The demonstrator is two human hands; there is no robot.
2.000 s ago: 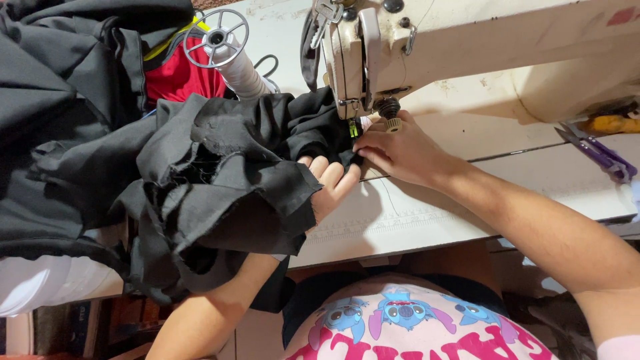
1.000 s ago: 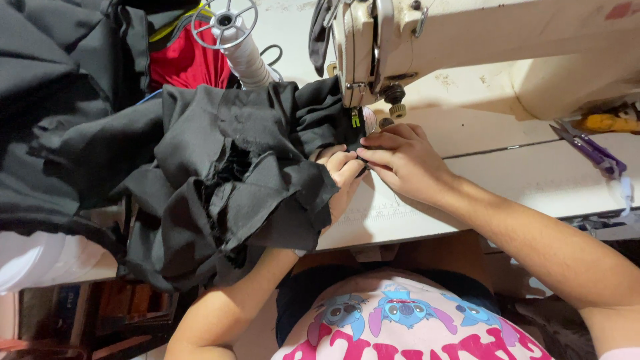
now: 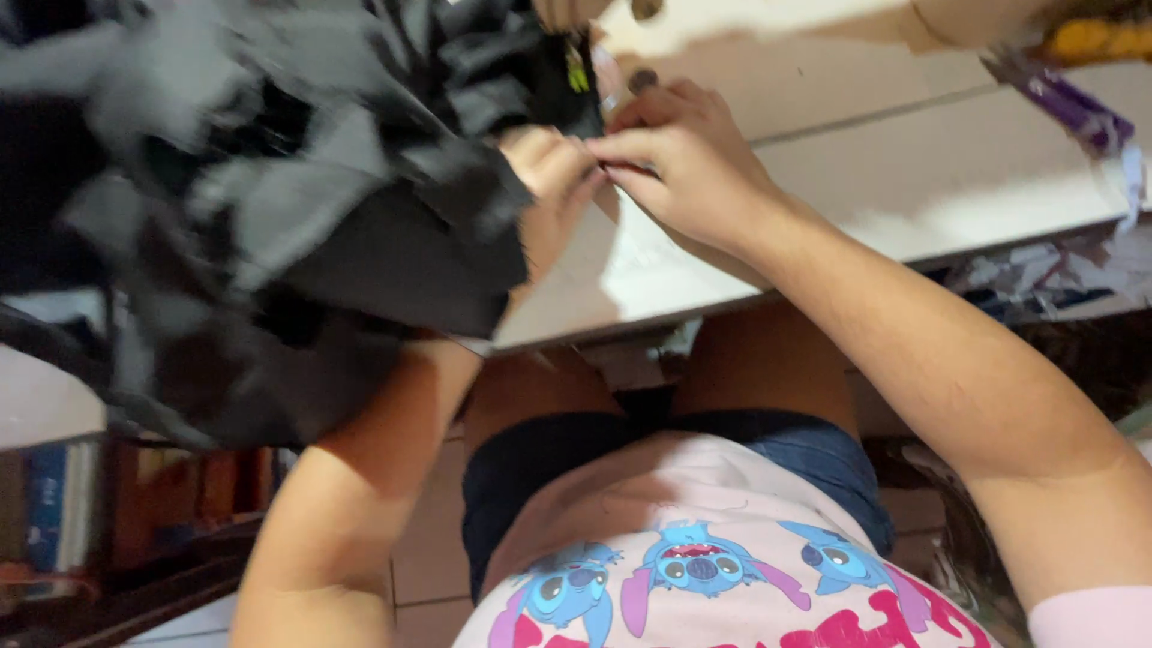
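Black fabric lies bunched over the left of the white sewing table and hangs past its front edge. My left hand is at the right edge of the fabric, its fingers pinched on it and its wrist partly covered by the cloth. My right hand meets it from the right, thumb and index fingertips together at the fabric edge. Just beyond the fingers is a small yellow-green piece against the black cloth. The sewing machine is mostly out of view at the top; the picture is blurred.
Purple-handled scissors lie at the right, beside a yellow-orange object. Scraps sit below the table's right edge. The table's front edge runs above my lap. Shelved items stand at lower left.
The view has tilted down, so most of the machine and the thread cone have left the frame. Both hands stay together at the fabric edge.
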